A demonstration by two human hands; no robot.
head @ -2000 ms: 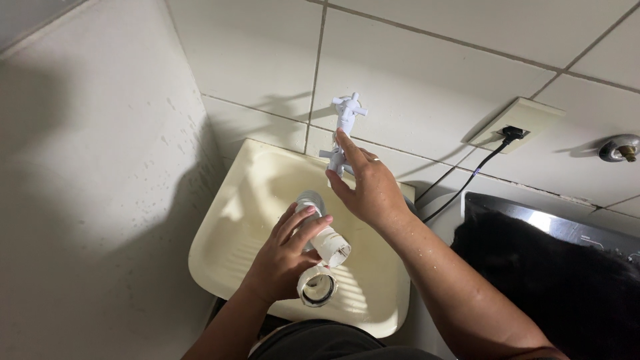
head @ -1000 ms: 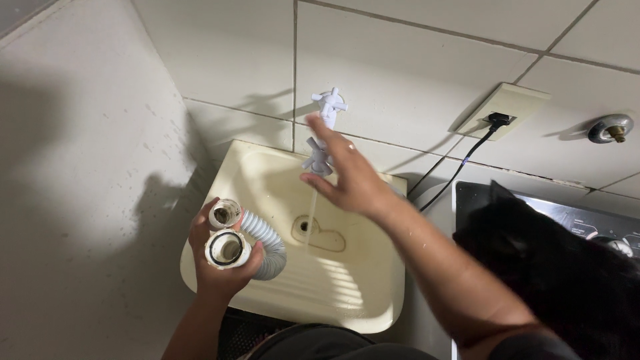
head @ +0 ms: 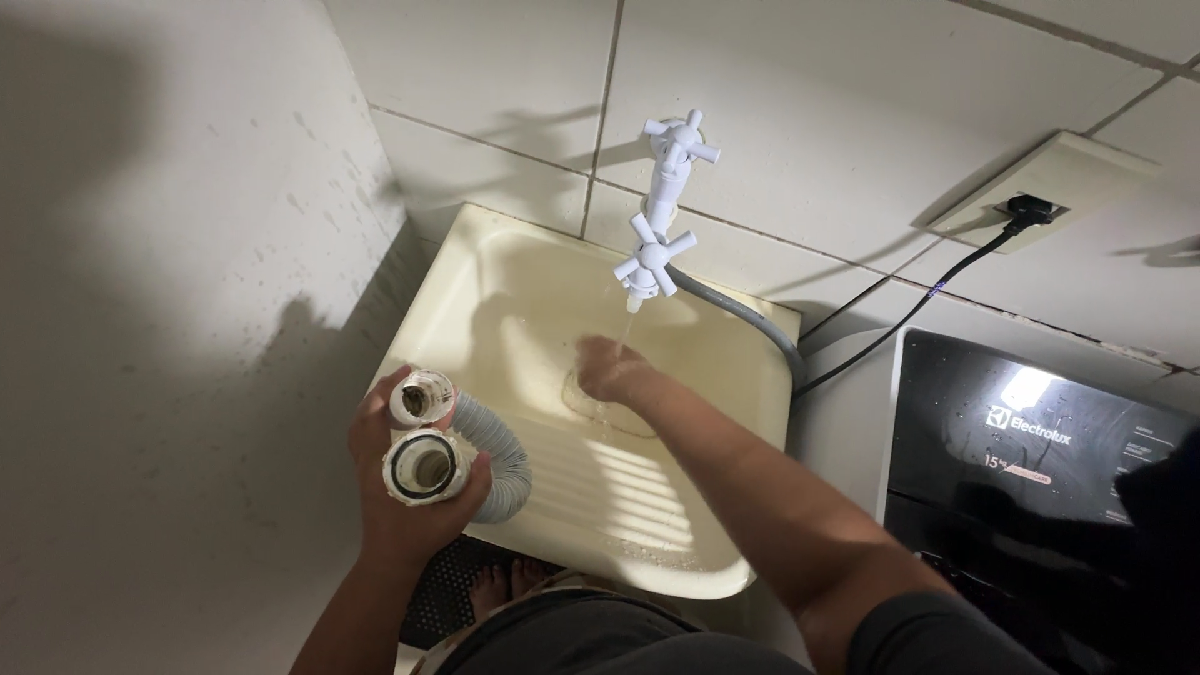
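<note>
My left hand [head: 412, 506] grips a corrugated plastic drain pipe [head: 497, 459] at the left side of the cream laundry sink [head: 750, 450]. Both round ends of the pipe face up, side by side, with dark residue in the smaller one. Under the white plastic tap [head: 653, 255] my right hand [head: 605, 367] is low in the basin, blurred, in a thin stream of water. Whether its fingers are closed is unclear, and I see nothing in them. The drain area beneath it is partly hidden.
A grey hose [head: 741, 311] runs from the tap over the sink's right rim. Right of the sink stands a washing machine [head: 994, 441], with a dark shape over its panel. A black cord [head: 970, 258] hangs from the wall outlet [head: 1092, 183]. A plain wall is close on the left.
My right hand has left the tap handle and moved down into the basin under the water. The pipe, earlier near the middle of the sink, is now at its left side in my left hand.
</note>
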